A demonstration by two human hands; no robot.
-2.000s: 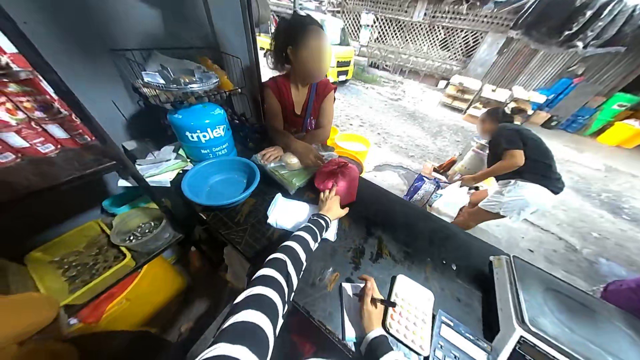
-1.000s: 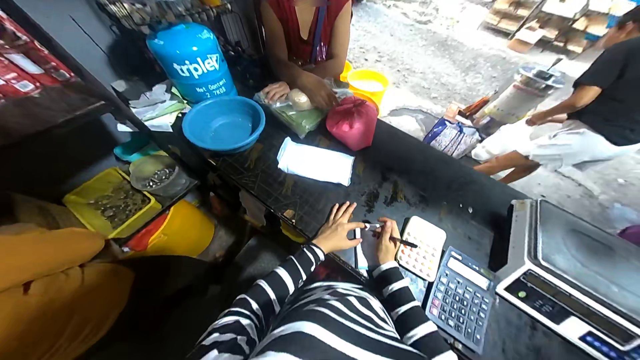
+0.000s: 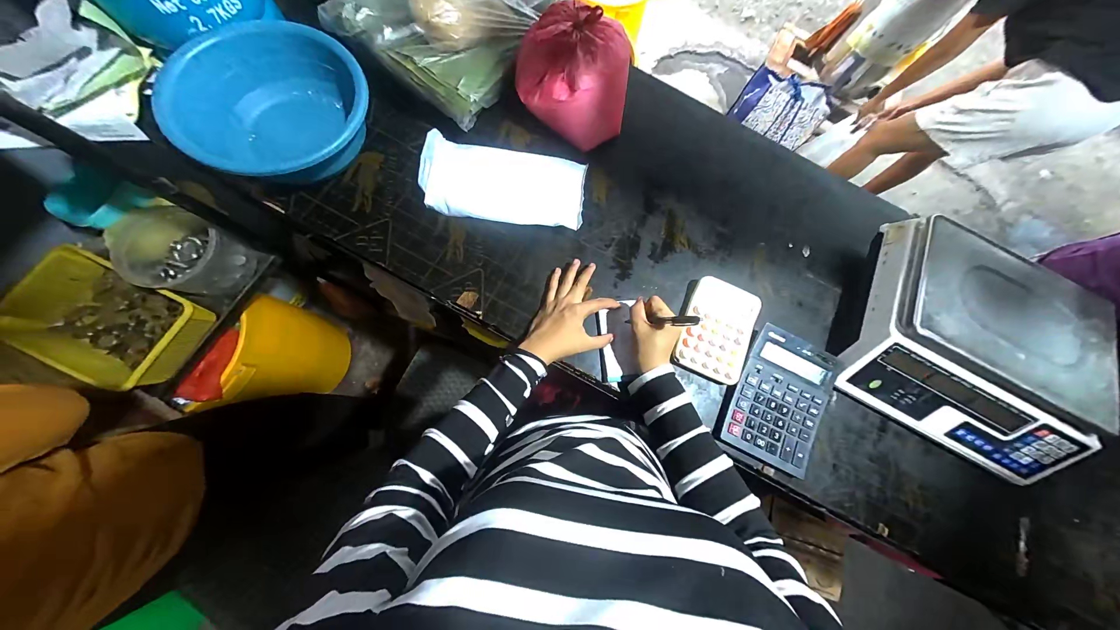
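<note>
In the head view my right hand point(image 3: 652, 332) is closed around a black pen point(image 3: 678, 321), its tip over a small notepad point(image 3: 616, 350) at the counter's near edge. My left hand point(image 3: 567, 317) rests flat with fingers apart, its thumb at the pad's left side. Right of my right hand lie a white calculator point(image 3: 719, 331) with coloured keys and a dark grey calculator point(image 3: 779, 398). A folded white packet point(image 3: 503, 185) lies beyond my left hand. Behind it stands a tied red plastic bag point(image 3: 575, 79).
A digital weighing scale point(image 3: 980, 350) stands at right. At upper left are a blue basin point(image 3: 261, 101) and a clear bag of green contents point(image 3: 437, 61). Lower left hold a yellow tray of coins point(image 3: 114, 319) and a yellow bucket point(image 3: 289, 350). A person point(image 3: 1032, 96) bends outside beyond the counter.
My left hand, on the red bag two seconds ago, has come back beside the notepad. The view has tilted down and moved closer to the counter.
</note>
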